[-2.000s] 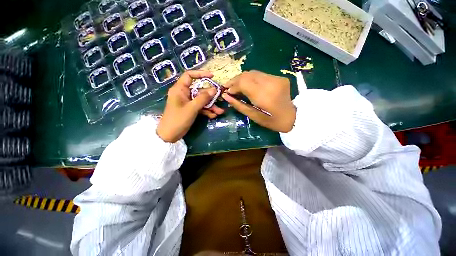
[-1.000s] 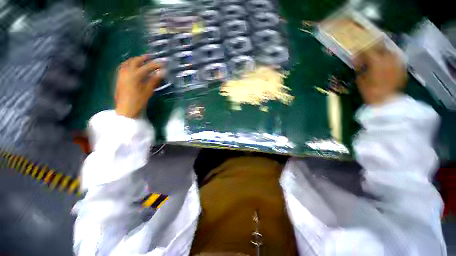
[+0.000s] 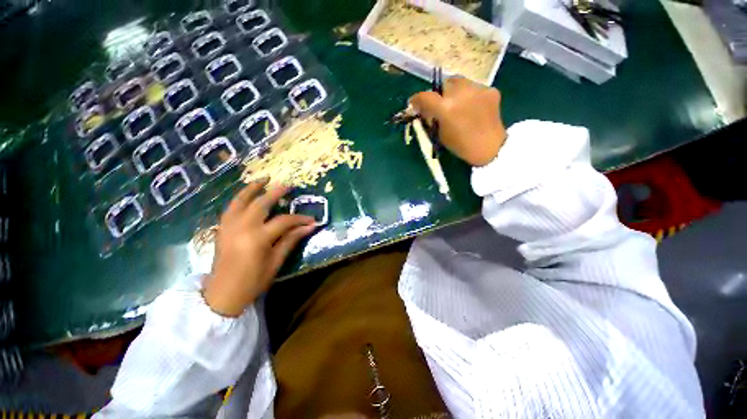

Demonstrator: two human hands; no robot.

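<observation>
A housing point(image 3: 310, 209), a rounded-square ring with a silvery edge, lies on the green mat near the bench's front edge. My left hand point(image 3: 254, 237) is beside it, thumb and finger touching its left side. A heap of cream bits point(image 3: 307, 153) lies just behind it. My right hand point(image 3: 463, 114) holds dark tweezers point(image 3: 436, 82), partly hidden by the fingers, over a small dark and cream cluster. The blister tray point(image 3: 188, 148) at the left holds rows of housings in its pockets.
A white parts box point(image 3: 393, 56) filled with cream bits stands behind my right hand. White boxes point(image 3: 565, 41) with dark hand tools point(image 3: 596, 15) on top are stacked at the upper right. A pale strip point(image 3: 429, 155) lies below my right hand. Yellow bits sit in left-side tray pockets.
My left hand has moved from the tray's edge to a housing on the mat. My right hand has moved from the parts box to the dark cluster and now holds tweezers. The view has shifted.
</observation>
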